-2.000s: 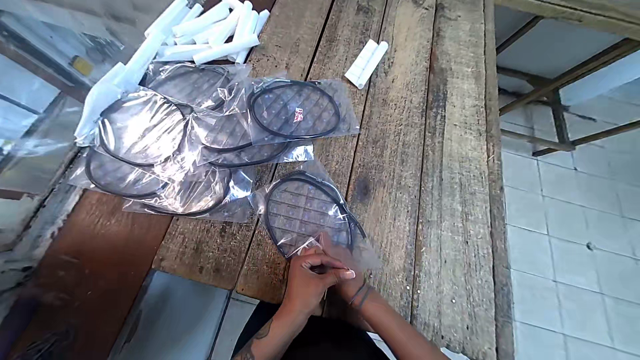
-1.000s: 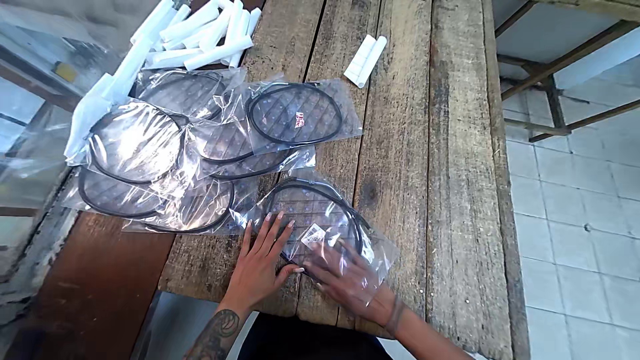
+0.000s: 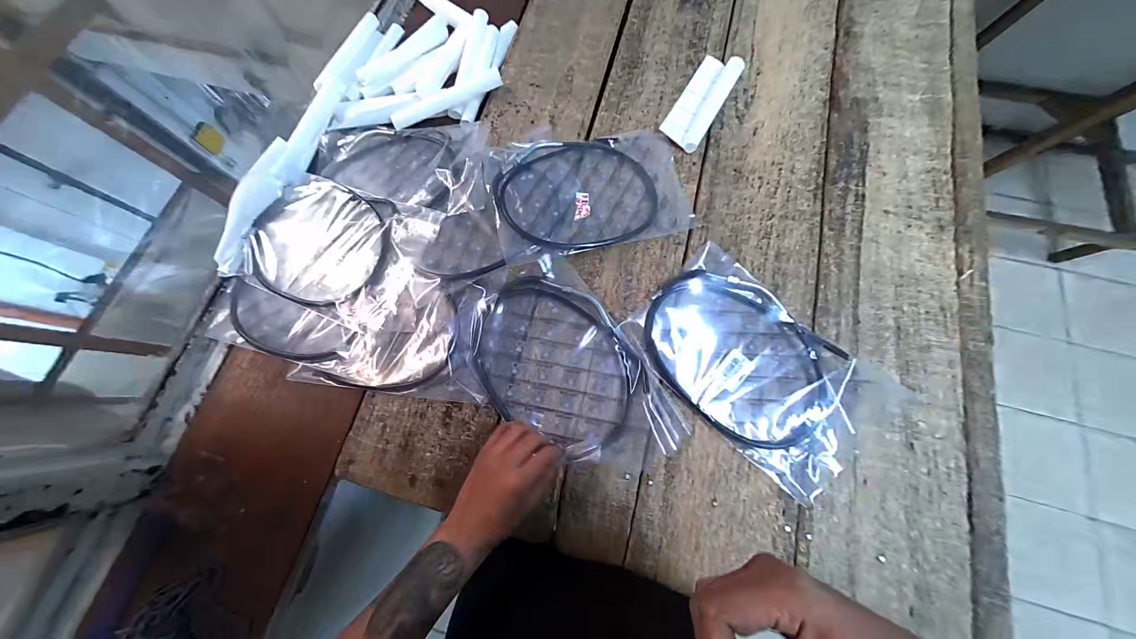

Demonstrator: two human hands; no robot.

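Observation:
A clear plastic bag (image 3: 555, 377) with a coiled black cable lies at the middle front of the wooden table. My left hand (image 3: 519, 466) has its fingers curled at this bag's lower edge. To the right lies another clear bag (image 3: 732, 359) with a black cable loop and a small pale label under glare. My right hand (image 3: 763, 595) is curled at the front edge of the table, apart from the bags; its fingertips are hidden. Several bagged black cables overlap at the left, among them one bag (image 3: 577, 195) with a small red and white label.
White rolled tubes (image 3: 435, 75) are heaped at the back left, and two more white rolls (image 3: 701, 102) lie farther right. Small pale bits dot the plank table (image 3: 896, 266) near its front. A window frame (image 3: 106, 346) borders the left side; a tiled floor (image 3: 1069, 444) shows at the right.
A bagged cable now lies on the right, where bare planks showed earlier. My right hand has left the middle bag and moved toward the front edge; my left hand's spread fingers have curled.

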